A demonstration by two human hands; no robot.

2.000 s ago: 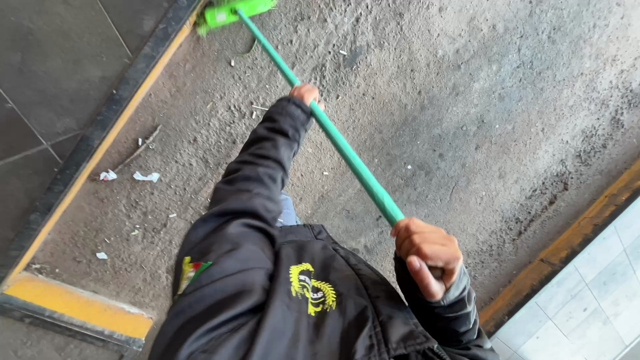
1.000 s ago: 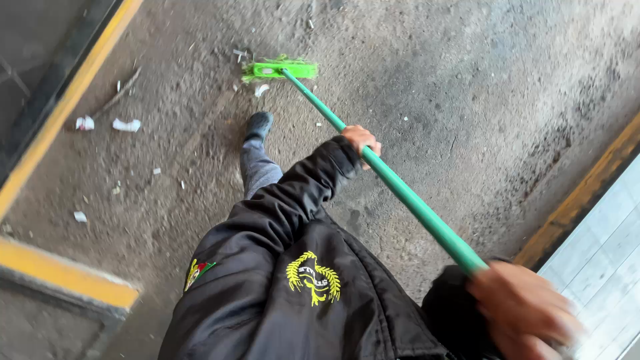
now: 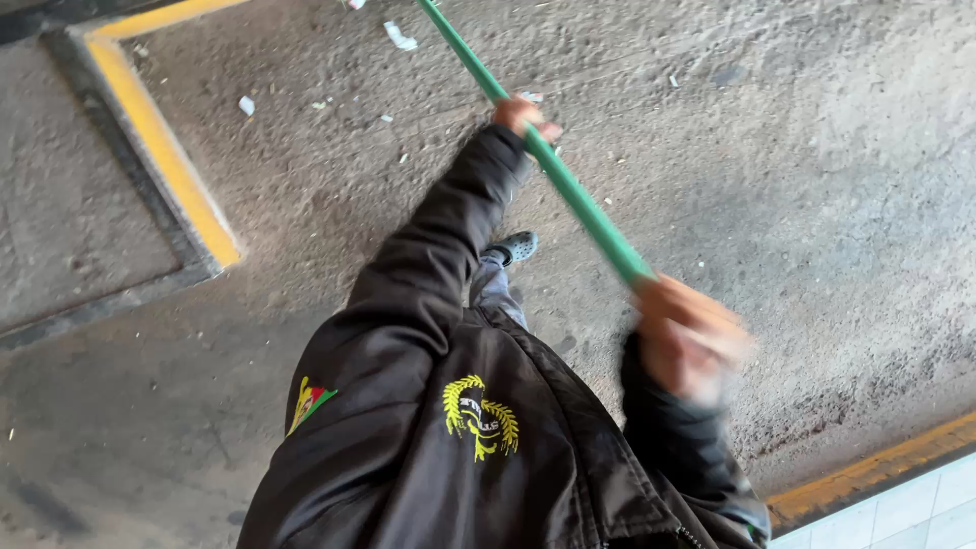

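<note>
A green broom handle slants from the top centre down to the right across the head view. My left hand grips it partway along, above the rough ground. Around its near end, my right hand is closed, blurred by motion. The broom head is out of frame past the top edge. Small white scraps lie on the ground, among them a crumpled paper piece left of the handle and another scrap farther left.
A yellow-painted curb with a dark side stands at the upper left. Along the lower right runs another worn yellow edge, with pale tiles beyond it. My foot in a grey clog is on the ground below my left hand.
The green broom head, in view in both earlier frames, has gone out past the top edge. Both hands stay on the handle. The view has shifted, showing more of the left curb.
</note>
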